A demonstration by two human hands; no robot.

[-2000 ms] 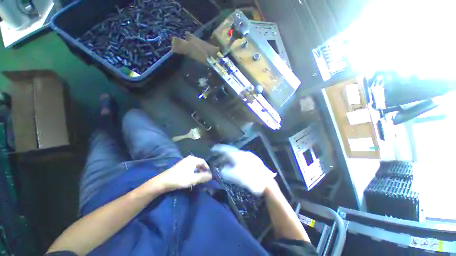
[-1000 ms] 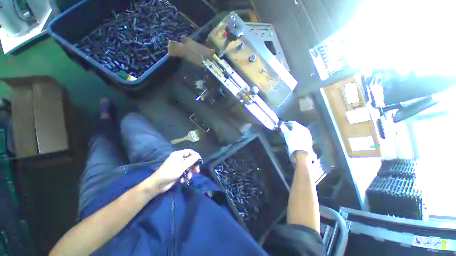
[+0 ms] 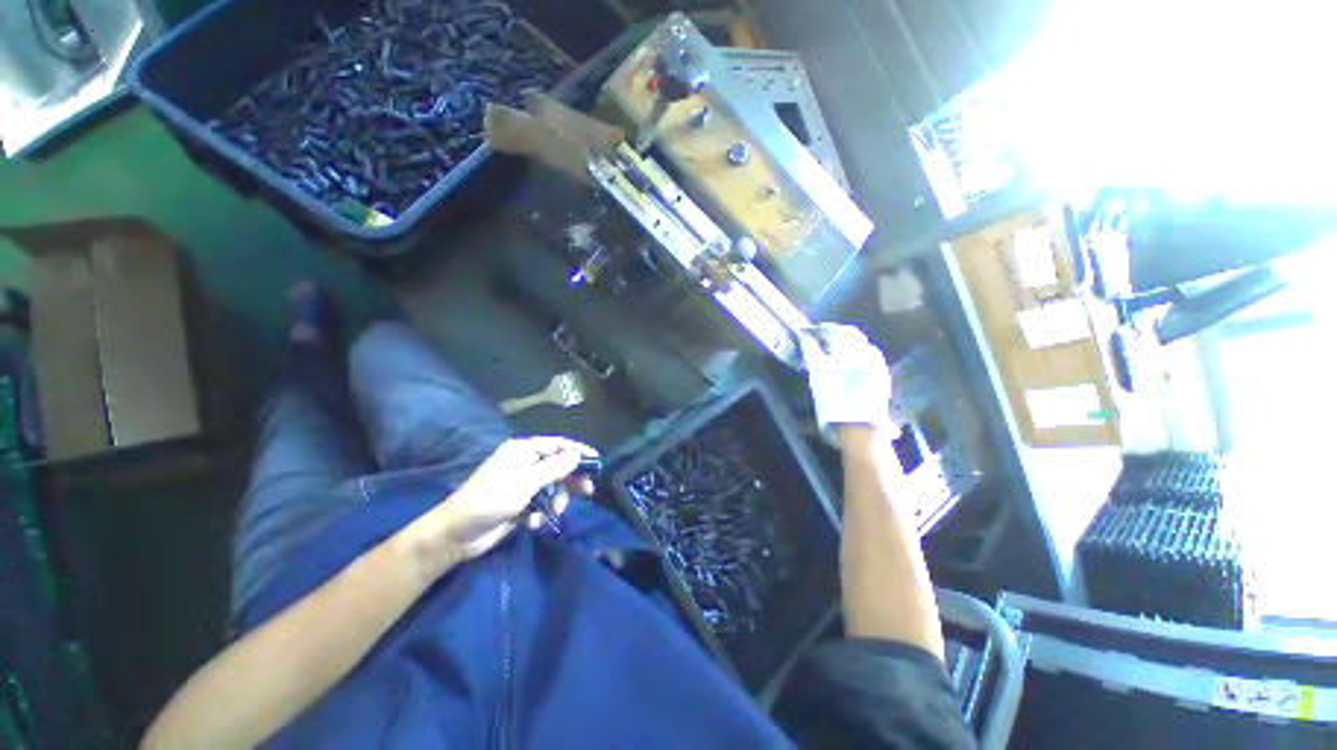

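My bare left hand (image 3: 513,495) is in front of my lap, closed on a few small dark capacitors (image 3: 590,462) that stick out at its fingertips. My gloved right hand (image 3: 846,378) is at the near end of the silver guide rail (image 3: 755,311), its fingertips against the rail. Whether it holds a part is hidden. The tan-silver cutting machine (image 3: 763,183) stands behind the rail. The dark supply bin (image 3: 785,451), with many loose capacitors inside, is below the rail end, beside my knee.
A large dark-blue bin (image 3: 257,180) heaped with dark parts is at the top left, with a cardboard chute (image 3: 550,135) over it. A brush (image 3: 549,391) lies by my knee. A cardboard box (image 3: 144,337) is at left, a cart handle (image 3: 1002,667) lower right.
My right hand has moved from beside my left hand, over the supply bin, up to the rail end. The dark part at its fingertips a second ago no longer shows. My left hand stays near my lap.
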